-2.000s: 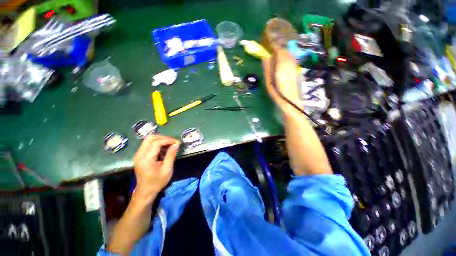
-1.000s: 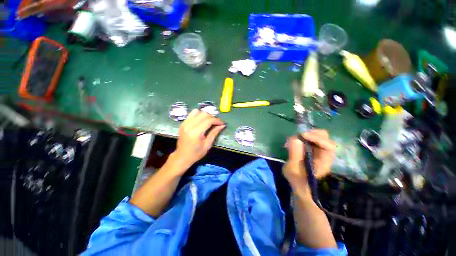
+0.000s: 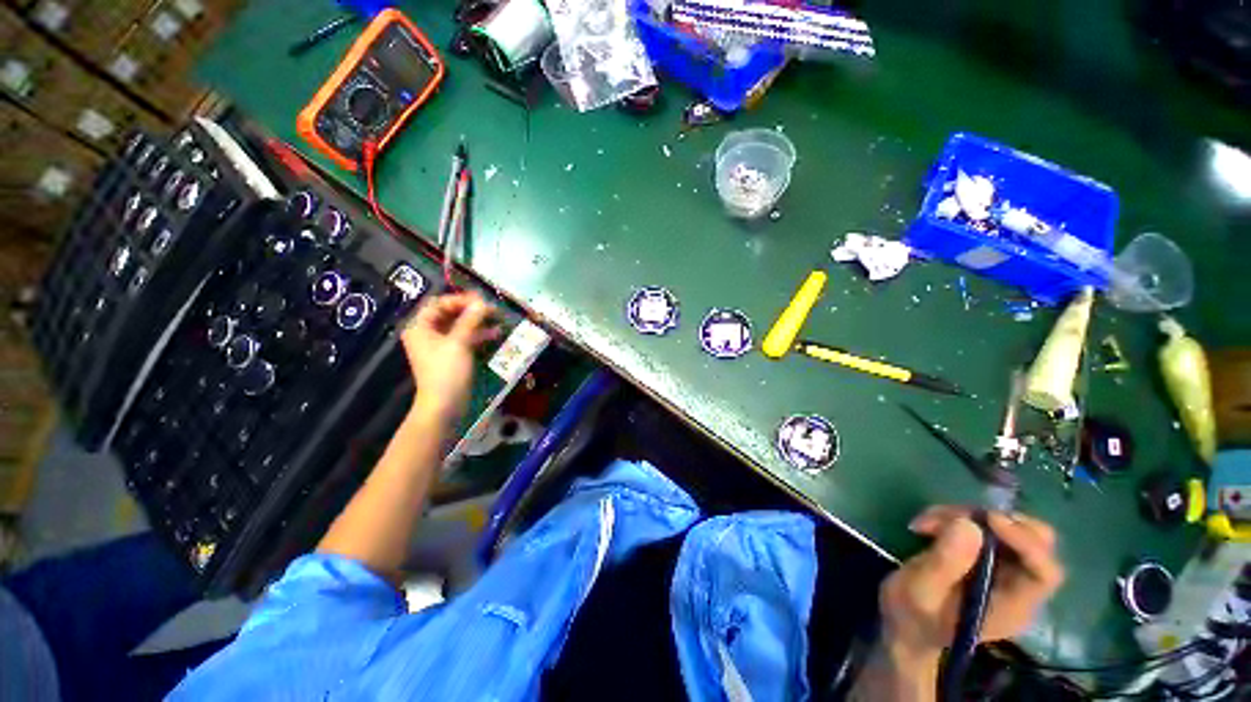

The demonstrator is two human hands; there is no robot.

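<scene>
My left hand (image 3: 446, 354) is at the left, over the table's front edge beside the black tray, fingers bent near the lower ends of the test probes (image 3: 457, 206); whether it holds anything is unclear. My right hand (image 3: 971, 579) grips the dark handle of a soldering iron (image 3: 1006, 480) at the lower right, its metal end pointing up and away over the table. Three round modules lie near the front edge: one at left (image 3: 653, 310), one beside it (image 3: 726, 333) and one further right (image 3: 807, 443). No hand touches them.
A yellow screwdriver (image 3: 796, 316) and thin yellow-and-black stick (image 3: 871, 365) lie behind the modules. Also there are dark tweezers (image 3: 940, 436), a blue bin (image 3: 1015, 220), a plastic cup (image 3: 752, 174), an orange-edged multimeter (image 3: 371, 93) and black trays (image 3: 261, 370) at left.
The view has swung left, showing the left trays and whole multimeter. My left hand has left the modules and moved left to the tray. My right hand still holds the soldering iron, taken up earlier.
</scene>
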